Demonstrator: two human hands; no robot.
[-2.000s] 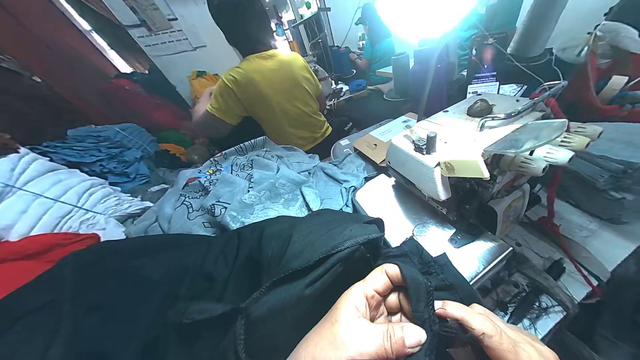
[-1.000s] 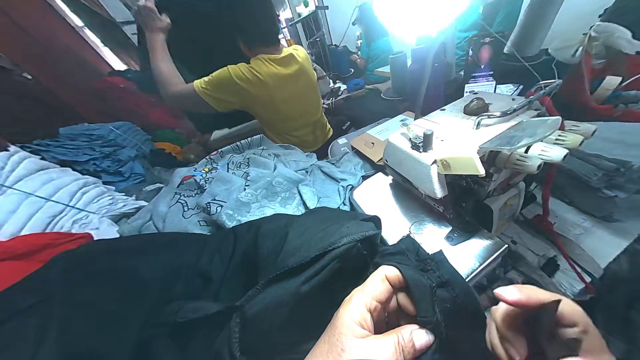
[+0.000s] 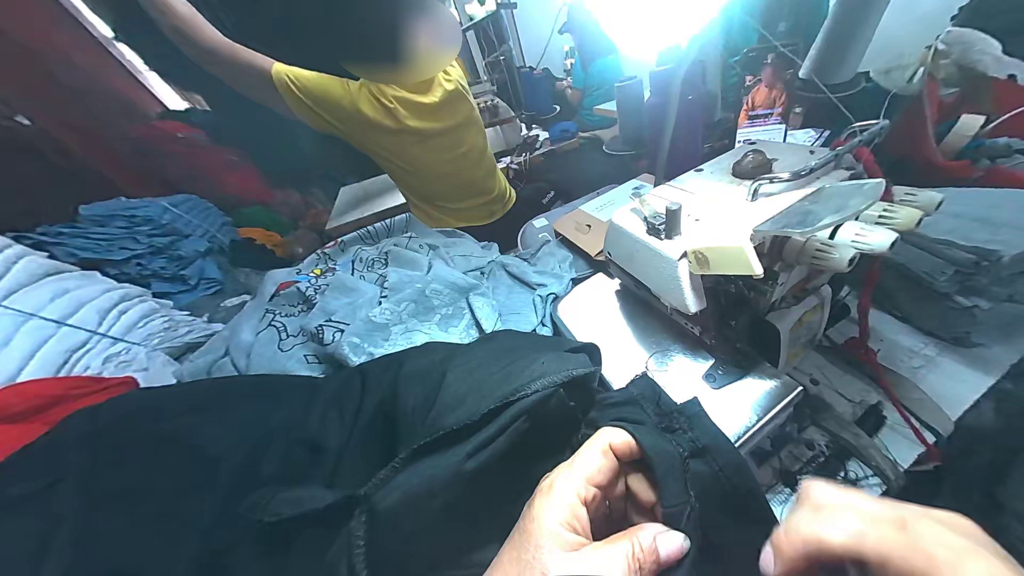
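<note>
A black fabric garment (image 3: 264, 448) with overlocked seams spreads across the lower left and centre. Its gathered edge is pinched by my left hand (image 3: 600, 512), thumb in front and fingers curled inside the fold. My right hand (image 3: 888, 528) is blurred at the lower right, just beside the black cloth; its fingertips are unclear, and whether it holds anything cannot be told. Beyond both hands stands a white overlock sewing machine (image 3: 720, 208) with tension dials and a shiny metal bed plate (image 3: 632, 328).
Grey printed cloth (image 3: 416, 296) lies behind the garment, with a white fabric bundle (image 3: 72, 312), blue cloth (image 3: 152, 240) and red cloth (image 3: 64, 404) at left. A person in a yellow shirt (image 3: 416, 144) works behind. Grey cloth pieces (image 3: 952, 280) lie right of the machine.
My right hand has left the black cloth edge and moved to the right. My left hand keeps its pinch. The person in yellow has raised an arm and leaned left.
</note>
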